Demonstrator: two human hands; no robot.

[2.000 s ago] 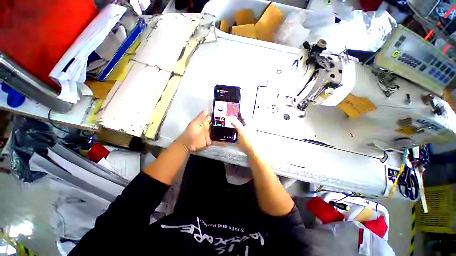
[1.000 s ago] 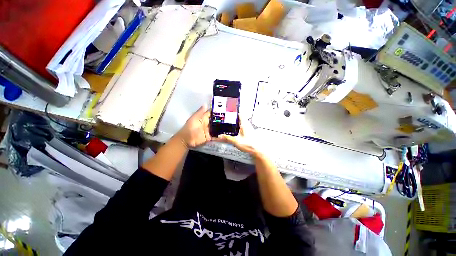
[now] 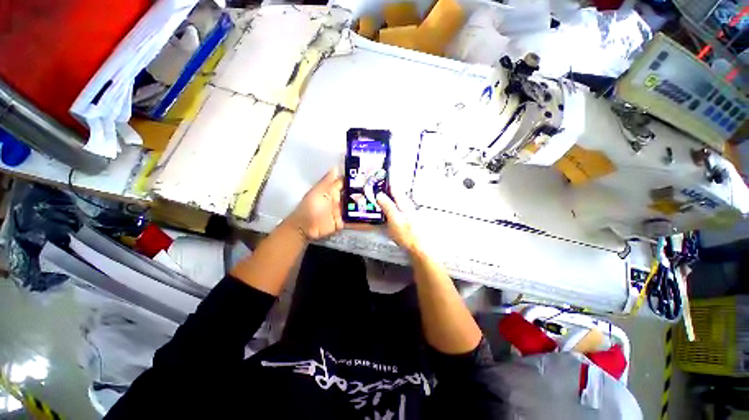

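A black smartphone [image 3: 367, 175] with a lit screen is held upright over the front edge of the white sewing table [image 3: 328, 98]. The screen shows a purple top and several small icons. My left hand [image 3: 323, 208] grips the phone at its lower left side. My right hand [image 3: 397, 221] is at its lower right side, with the thumb over the lower part of the screen. The fingers behind the phone are hidden.
The sewing machine [image 3: 649, 176] stands at the right. Worn cream boards [image 3: 218, 135] lie left of the phone. A white bin with tan pieces [image 3: 423, 29] is behind. A cloth bin [image 3: 620, 328] is at the lower right, and dark-handled scissors [image 3: 663, 293] hang at the table's right end.
The phone screen has changed from a white and red picture to a purple screen with icons. My right thumb has moved back onto the screen. The view has shifted slightly.
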